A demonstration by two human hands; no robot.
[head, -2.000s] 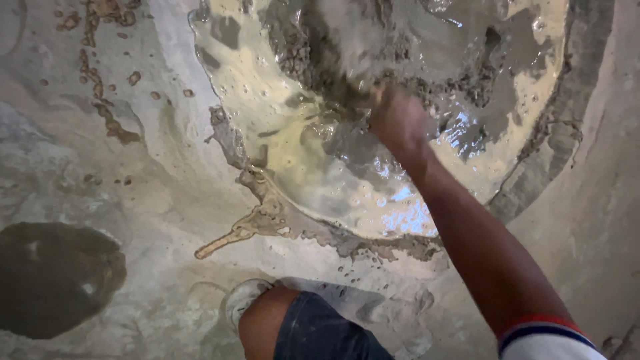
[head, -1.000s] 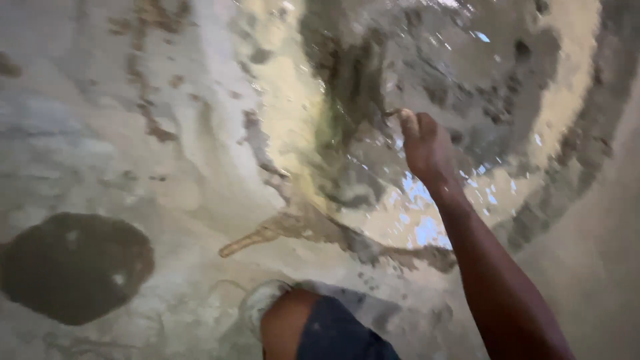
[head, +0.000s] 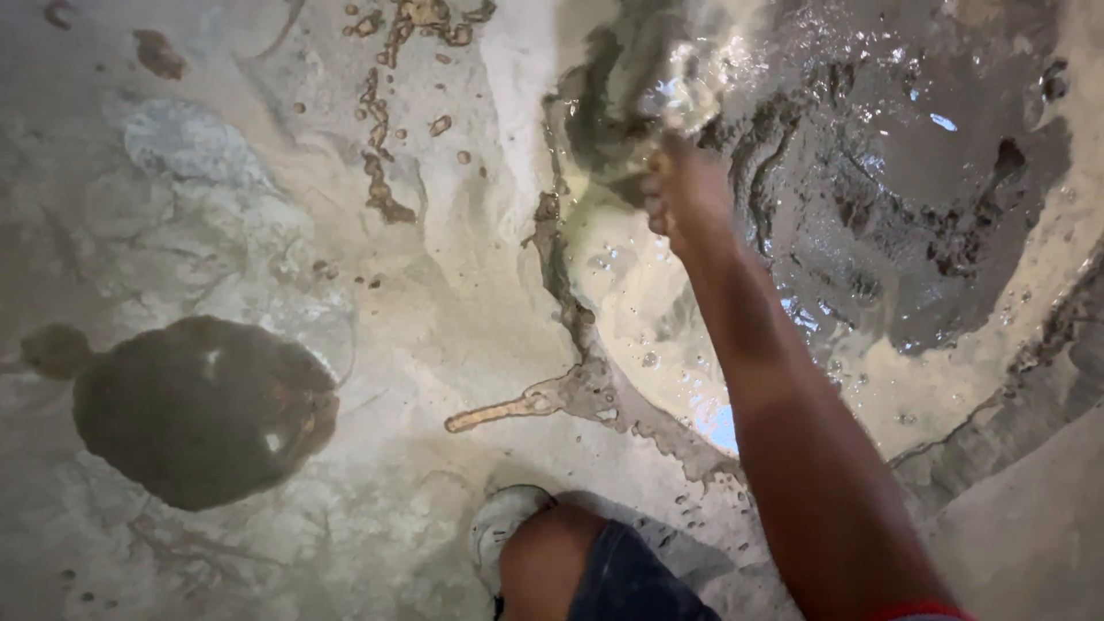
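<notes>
My right hand (head: 686, 185) reaches in from the lower right, fingers curled around a hand tool (head: 651, 116) that is strongly blurred; its shape resembles a trowel, but I cannot tell for sure. The tool is in the left part of a wide round pool of wet grey cement mix (head: 914, 164). Paler, bubbly liquid (head: 655, 354) rings the darker, lumpy mix. Around the tool the surface is stirred and smeared. My left hand is out of view.
A dark wet puddle (head: 203, 410) lies on the concrete floor (head: 414, 319) at the left. A narrow tongue of spilled liquid (head: 500, 410) runs out from the pool's edge. My knee (head: 552, 561) and shoe (head: 509, 522) are at the bottom, close to the pool.
My right hand, with the tool, has moved left across the pool, toward its left edge. The mix there looks more disturbed. The view has shifted.
</notes>
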